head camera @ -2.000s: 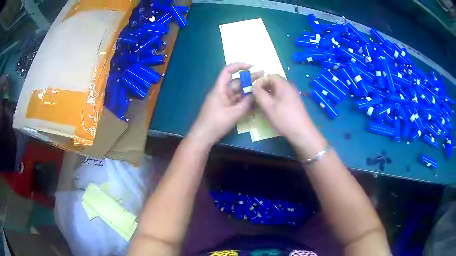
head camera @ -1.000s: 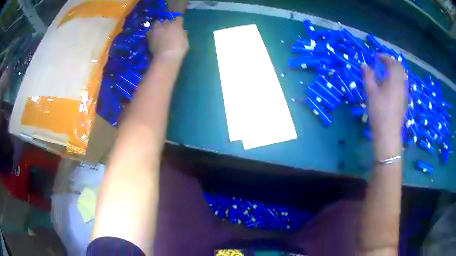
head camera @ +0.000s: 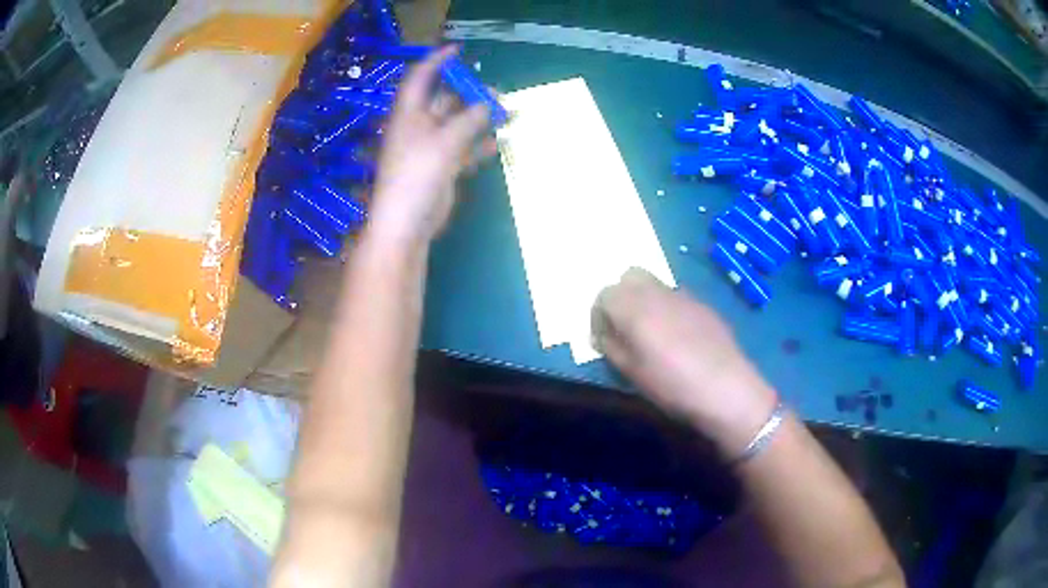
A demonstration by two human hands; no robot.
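My left hand (head camera: 431,149) holds a blue cylinder (head camera: 469,90) between its fingers, above the bench beside the top left corner of the pale sheet. The pale label sheet (head camera: 575,195) lies on the green bench, with a second edge showing at its near end. My right hand (head camera: 649,333) is at the sheet's near right part, fingers bent down together against it; its fingertips are partly hidden, and I cannot tell whether they hold anything.
A carton (head camera: 138,172) of blue cylinders lies at left. A heap of blue cylinders (head camera: 873,218) with white patches is at right, with small dark bits (head camera: 864,400) near the bench edge. More cylinders (head camera: 598,505) are below the edge. Pale strips (head camera: 239,496) lie on white plastic at lower left.
My left hand has come out of the carton with a blue cylinder. My right hand has moved from the right heap to the sheet.
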